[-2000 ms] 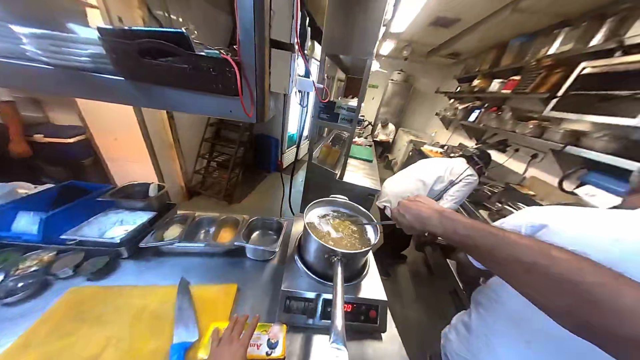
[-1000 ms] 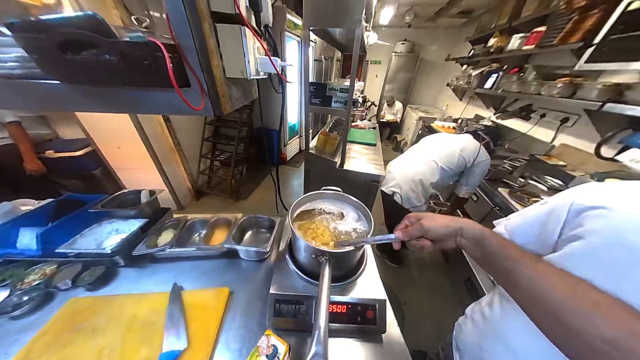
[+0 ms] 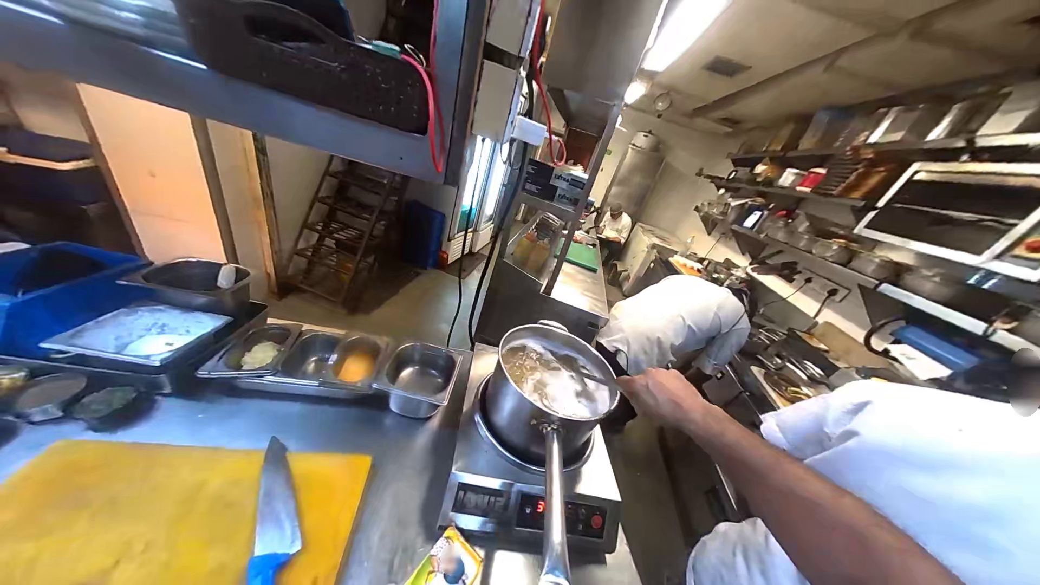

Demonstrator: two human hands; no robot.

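Observation:
My right hand (image 3: 660, 396) reaches in from the right and grips the handle of a metal utensil. The utensil (image 3: 597, 379) slants into a long-handled steel saucepan (image 3: 520, 418), where its far end is hidden in foamy liquid holding pale yellowish pieces. The pan sits on a portable induction cooker (image 3: 528, 510) with lit red digits, its handle pointing toward me. My left hand is out of view. A yellow packet (image 3: 445, 561) lies at the cooker's near left edge. A blue-handled chef's knife (image 3: 277, 508) rests on a yellow cutting board (image 3: 162, 504).
Steel containers (image 3: 418, 382), some holding food, line the counter behind the board. A blue crate (image 3: 61, 284) stands at the left. An overhead shelf (image 3: 268, 134) spans the upper left. One co-worker (image 3: 678, 321) bends beyond the pan; another in white (image 3: 902, 455) is close at the right.
My left hand, on the yellow packet two seconds ago, is out of view. My right hand remains beside the pan with the utensil. Foam now covers more of the liquid than one second ago.

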